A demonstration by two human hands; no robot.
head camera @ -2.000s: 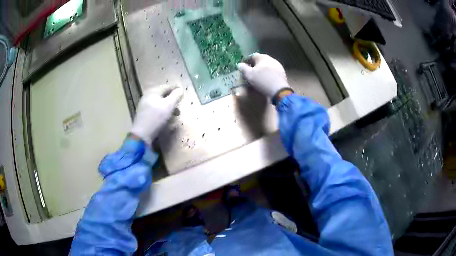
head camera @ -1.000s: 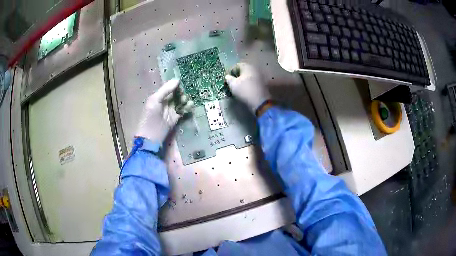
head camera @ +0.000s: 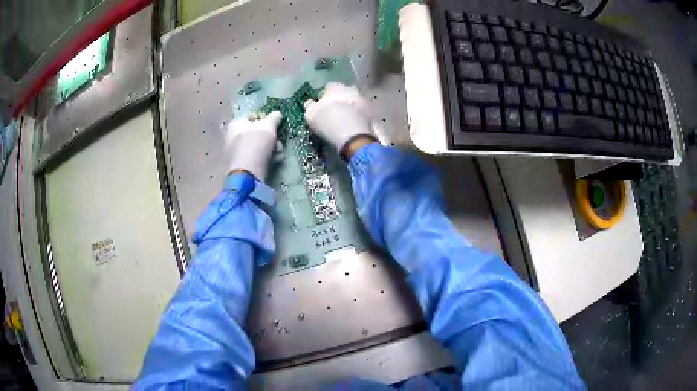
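The pale green fixture base (head camera: pixel 306 237) lies on the perforated metal table, with dark blocks near its corners. Green circuit boards (head camera: pixel 294 121) are at its upper middle, between my hands. My left hand (head camera: pixel 254 141), in a white glove, has its fingertips closed on the boards' left edge. My right hand (head camera: pixel 338 116), also gloved, has its fingers on the boards' right side, and a green piece sticks up at its fingertips. Below the hands a column with pale, speckled patches (head camera: pixel 322 197) shows on the base. The fingertips are partly hidden and blurred.
The perforated metal table (head camera: pixel 206 84) surrounds the fixture. A black keyboard (head camera: pixel 550 84) on a white tray overhangs the right side. A yellow ring around a green button (head camera: pixel 600 202) is below it. A pale yellow-green panel (head camera: pixel 115 229) is at left, and a red bar crosses the upper left.
Both hands have moved up and closer together over the boards. The boards' lower part has shifted or been lifted, showing more of the speckled column. The keyboard appears larger in view.
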